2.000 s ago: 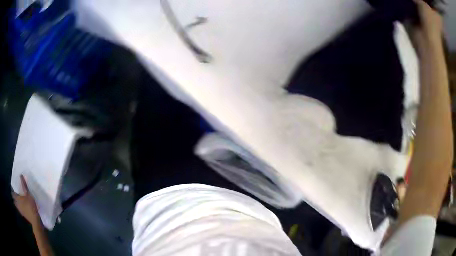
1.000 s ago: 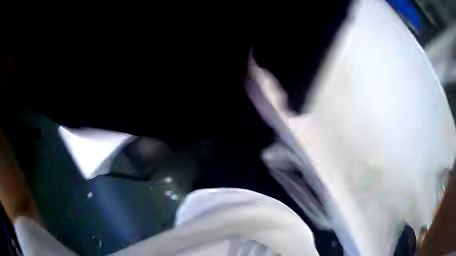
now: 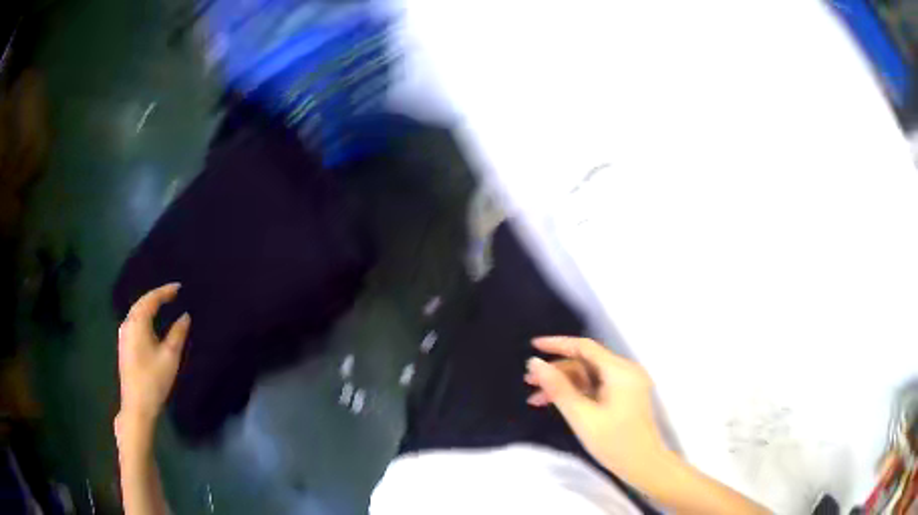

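Note:
A black cloth piece lies or hangs to the left of the pressing table, below the blue crate; the image is blurred. My left hand is at the cloth's left edge with thumb and fingers apart, holding nothing that shows. My right hand is over the near edge of the white pressing table, fingers curled and thumb apart, with nothing visible in it.
A blue plastic crate stands at the upper left beside the table. Small white scraps lie on the green floor. Red and other thin items are at the table's lower right edge. Dark marks show on the table cover.
The black cloth has moved from over the table, where it filled much of the view, to the left side. Both hands now show away from it or at its edge. The view has shifted.

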